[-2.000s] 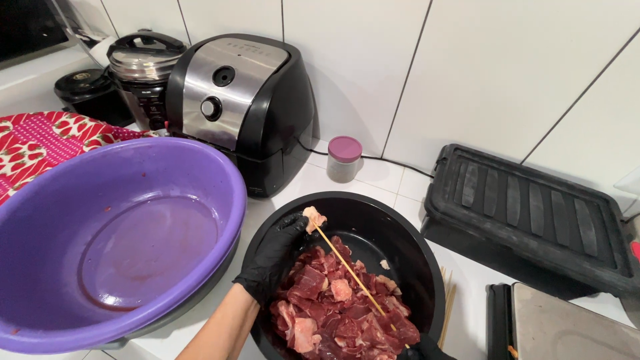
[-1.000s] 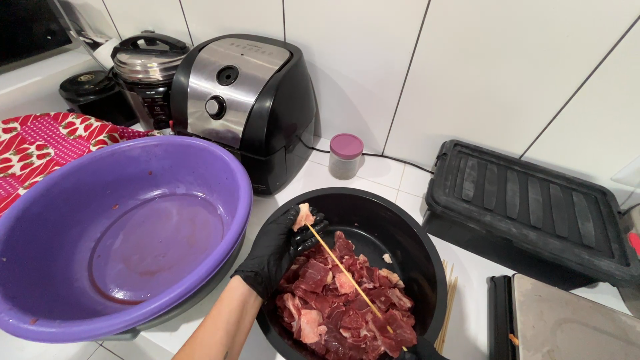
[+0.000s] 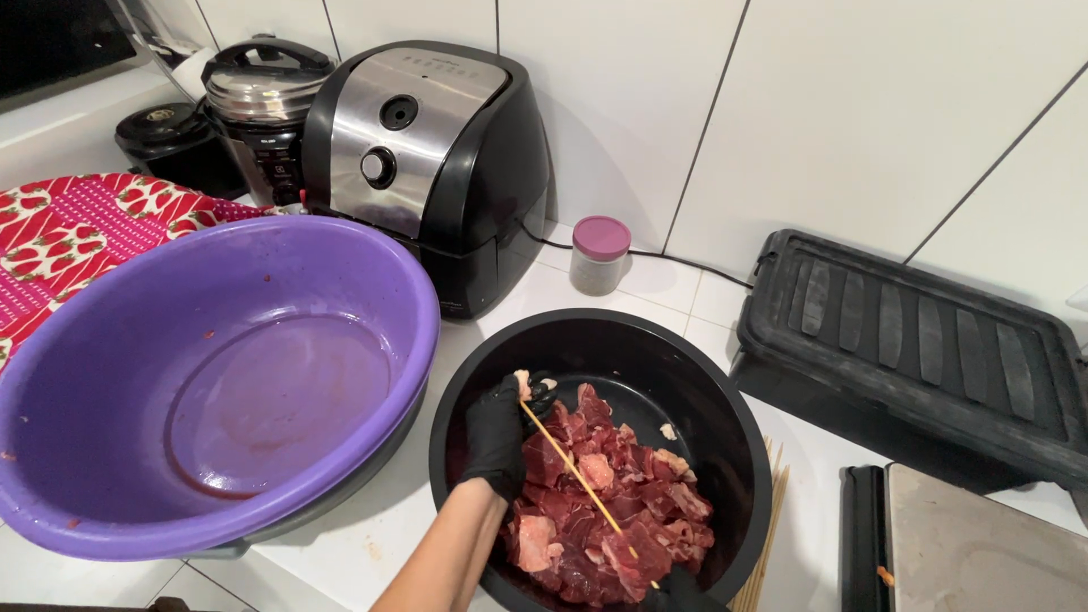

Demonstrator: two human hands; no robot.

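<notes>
A black bowl [image 3: 608,327] holds raw red meat pieces [image 3: 586,476], some with pale fat. Across it slants a thin wooden skewer [image 3: 568,459] with a pale piece of fat [image 3: 523,387] at its upper end. My left hand [image 3: 497,433], in a black glove, has its fingers around that piece and the skewer's upper end. At the bowl's lower right edge, my right hand [image 3: 680,592], also black-gloved and mostly cut off by the frame, is at the skewer's lower end, where the skewer passes through a red slice of meat [image 3: 639,557].
A purple basin [image 3: 416,314] with reddish liquid traces stands left. Behind are an air fryer [image 3: 425,161], an electric pressure cooker [image 3: 263,110] and a pink-lidded jar [image 3: 600,255]. Right are loose skewers [image 3: 765,544], a black lidded box [image 3: 918,340] and a flat metal-topped appliance [image 3: 977,544].
The red slice on the skewer's lower part stands further up over the skewer than before. My left hand stays at the upper end.
</notes>
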